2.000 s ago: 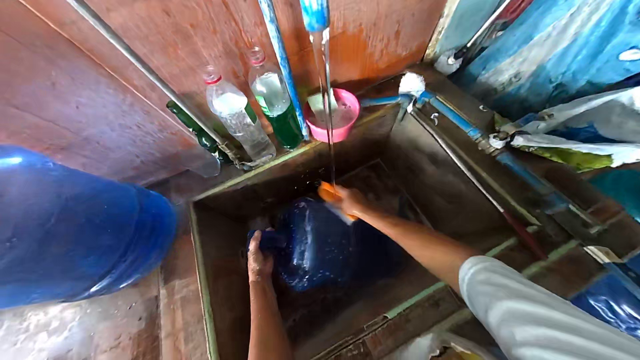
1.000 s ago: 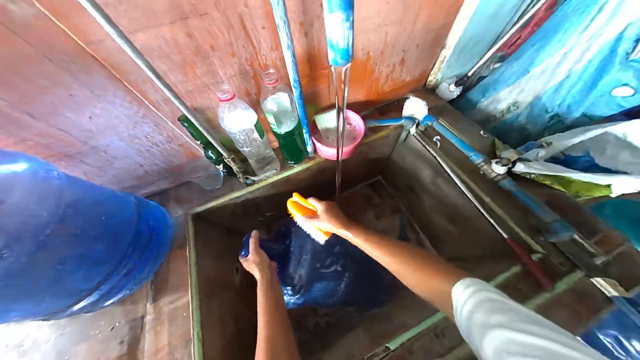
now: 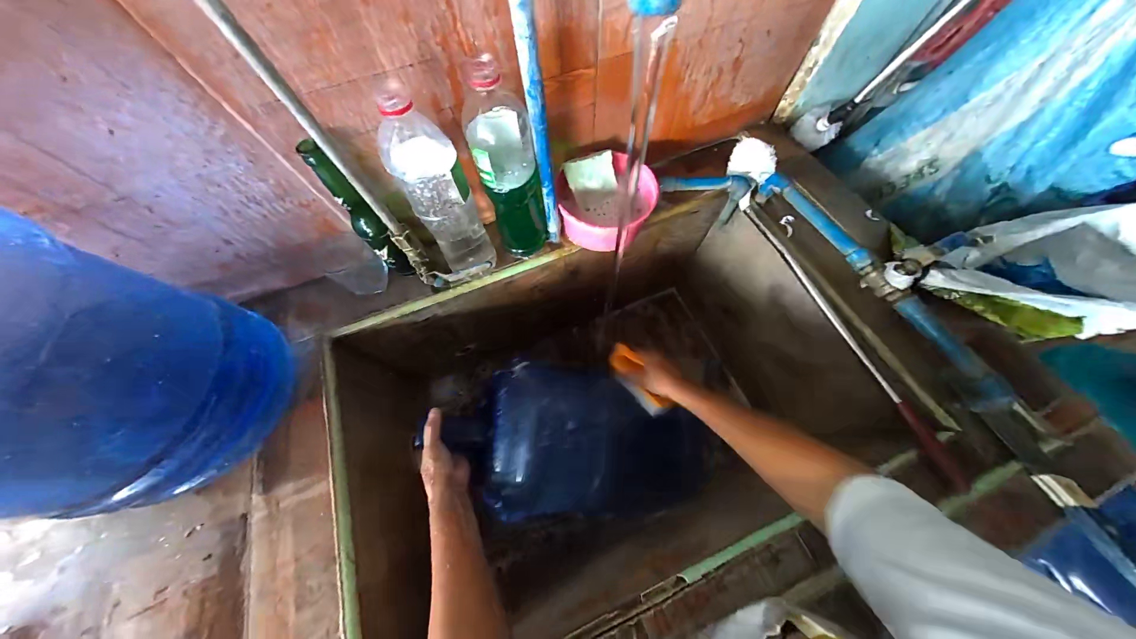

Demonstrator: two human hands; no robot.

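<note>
A dark blue plastic water jug (image 3: pixel 577 444) lies on its side in a deep tiled basin (image 3: pixel 340 497), its neck to the left. My left hand (image 3: pixel 441 457) grips the jug by that neck. In my right hand (image 3: pixel 661 377) is an orange scrub brush (image 3: pixel 632 362), its pale bristles down against the jug's upper side; the hand is slightly blurred. A thin stream of water (image 3: pixel 626 177) falls from a blue pipe end (image 3: pixel 655 5) at the top of the view and comes down behind the jug, near the brush.
Two plastic bottles (image 3: pixel 432 191), a green glass bottle (image 3: pixel 355 204) and a pink tub (image 3: pixel 596 232) stand along the basin's back ledge. A big blue barrel (image 3: pixel 133 373) is at the left. Blue pipes (image 3: pixel 821 222) and a thin rod (image 3: pixel 834 311) run along the right side.
The brush, lifted with its bristles showing a second ago, is now down on the jug. The jug now lies with its neck to the left, my left hand still at it.
</note>
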